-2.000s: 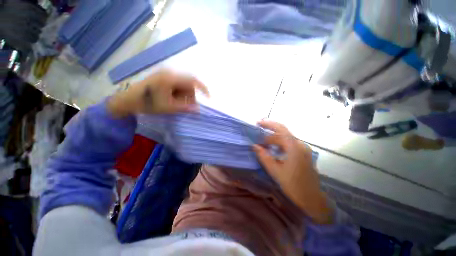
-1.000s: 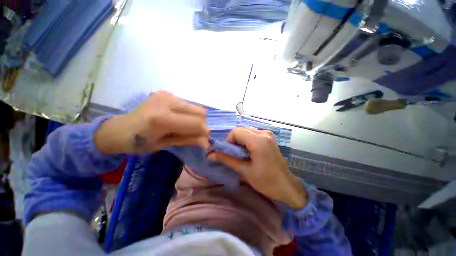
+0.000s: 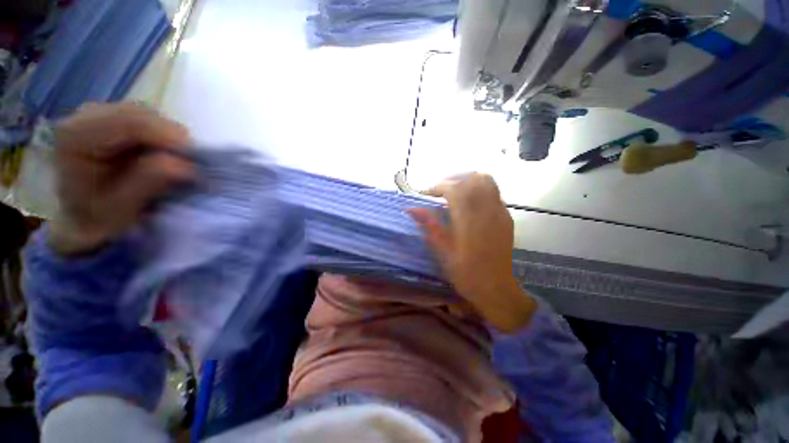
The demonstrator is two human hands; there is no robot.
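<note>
A bundle of blue-and-white striped cut pieces (image 3: pixel 359 216) lies across the table's front edge in front of me, its layers fanned. My right hand (image 3: pixel 476 247) grips the bundle's right end, thumb and fingers around it. My left hand (image 3: pixel 117 173) is at the left, raised and blurred, with its fingers closed on a loose, blurred striped cloth (image 3: pixel 229 238) that hangs down beside and partly over the bundle's left end. Where the loose cloth ends and the bundle begins is too blurred to tell.
The white machine head (image 3: pixel 554 52) stands upper right, its grey ribbed cylinder (image 3: pixel 536 131) below. Dark snips (image 3: pixel 614 150) and a tan-handled tool (image 3: pixel 659 157) lie right of it. Striped piles lie upper left (image 3: pixel 95 56) and behind (image 3: pixel 381 19). A blue basket (image 3: pixel 627 363) is below the table.
My left hand has moved from beside my right hand out to the far left, drawing cloth with it. The bundle now shows stretched flat between the hands. The view has shifted rightward.
</note>
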